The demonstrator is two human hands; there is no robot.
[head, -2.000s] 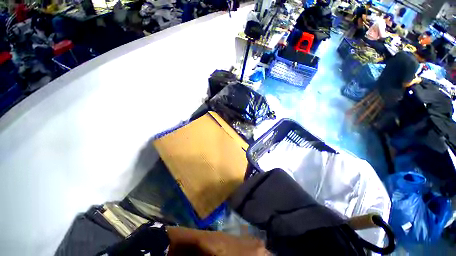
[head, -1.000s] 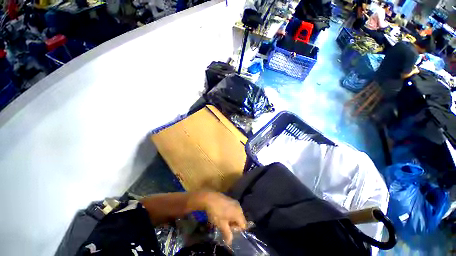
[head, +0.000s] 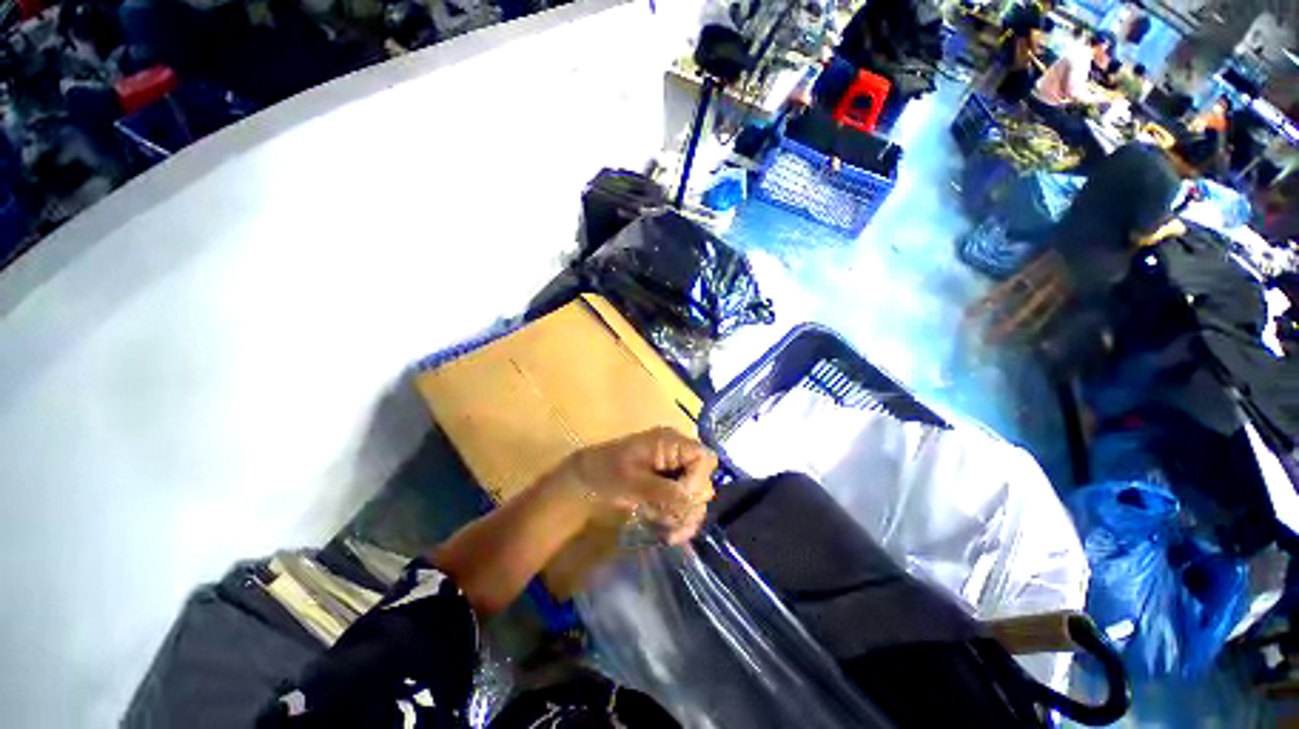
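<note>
My left hand (head: 648, 484) comes from the lower left in a dark patterned sleeve. It is closed on the edge of a clear poly bag (head: 698, 612), raised over the near end of the cardboard. The film stretches from my fist down to the right, along the near side of a dark jacket (head: 812, 548). A black curved hanger hook (head: 1104, 677) sits at the blunt end of a tan pole (head: 1033, 632), at the jacket's lower right end. I cannot make out my right hand.
A cardboard sheet (head: 549, 399) lies on a blue crate. Beyond the jacket is a dark basket (head: 798, 356) with whitish sheets (head: 912, 477). Black sacks (head: 677, 271) stand behind. A white partition (head: 271, 328) runs left. Blue sack (head: 1147, 570) and a person (head: 1140, 214) are right.
My left hand has risen from low beside the jacket and closed into a fist. The clear film is now pulled up and stretched. The view has shifted slightly.
</note>
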